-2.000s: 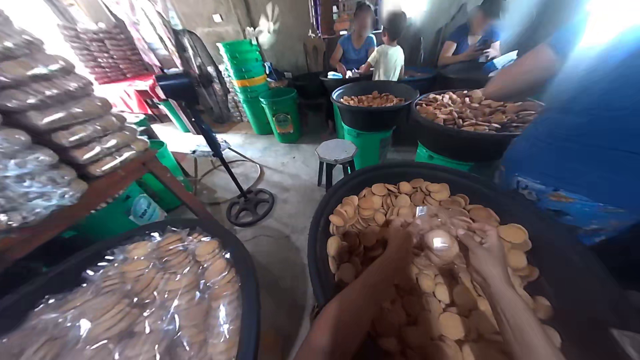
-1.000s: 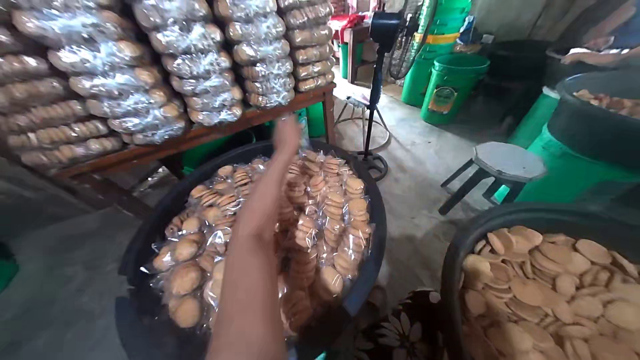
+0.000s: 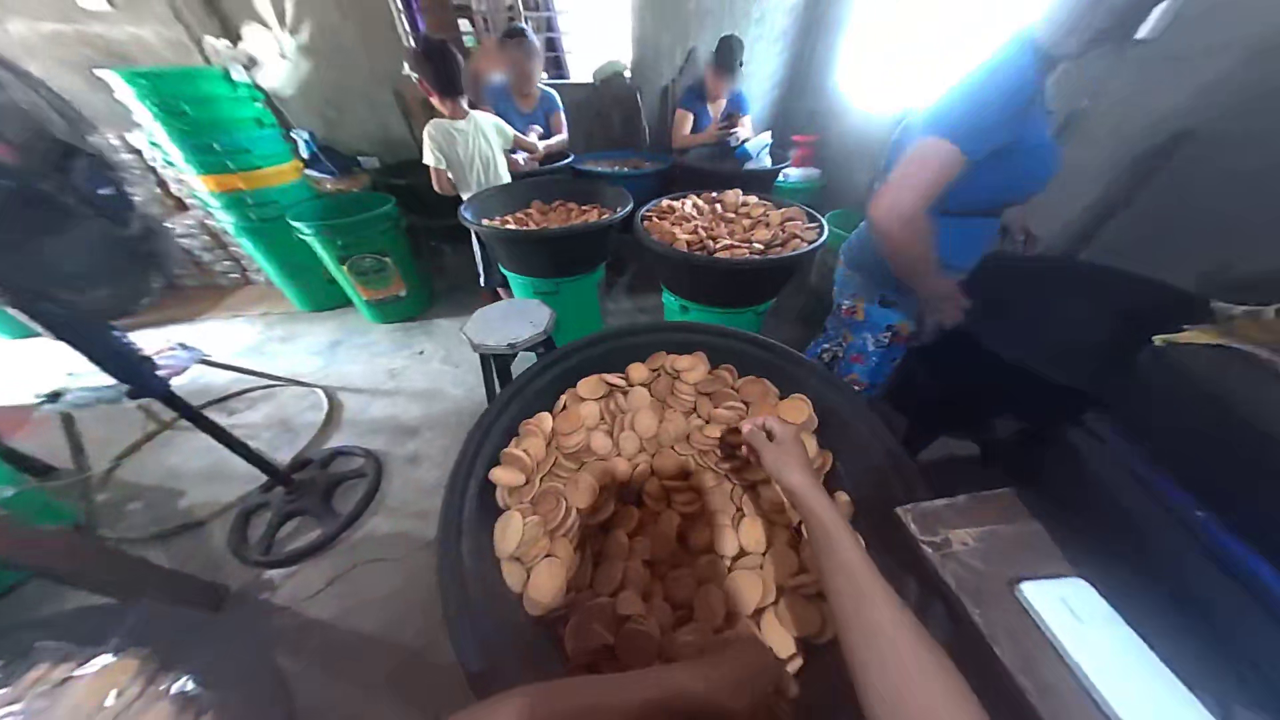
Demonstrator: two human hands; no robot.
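Note:
A large black basin (image 3: 465, 470) full of round brown biscuits (image 3: 640, 420) stands in front of me. My right hand (image 3: 775, 450) is over the biscuits at the basin's right side, its fingers bent close to them; whether it grips one cannot be told. Low in the view, my left hand (image 3: 740, 670) lies over the near biscuits, blurred and dark, its fingers mostly hidden. At the lower left corner, part of the clear-wrapped biscuit packs (image 3: 95, 690) shows.
A smartphone (image 3: 1110, 645) lies on a board (image 3: 985, 540) at the right. Two more biscuit basins (image 3: 545, 240) (image 3: 735, 255) stand on green buckets beyond a stool (image 3: 508, 328). A round-based stand (image 3: 305, 505) is at left. Several people are nearby, one in blue (image 3: 990, 150) at right.
The view has swung from the wrapped packs back to the basin of loose biscuits. One hand was over the packs a second ago; now both are at the loose biscuits.

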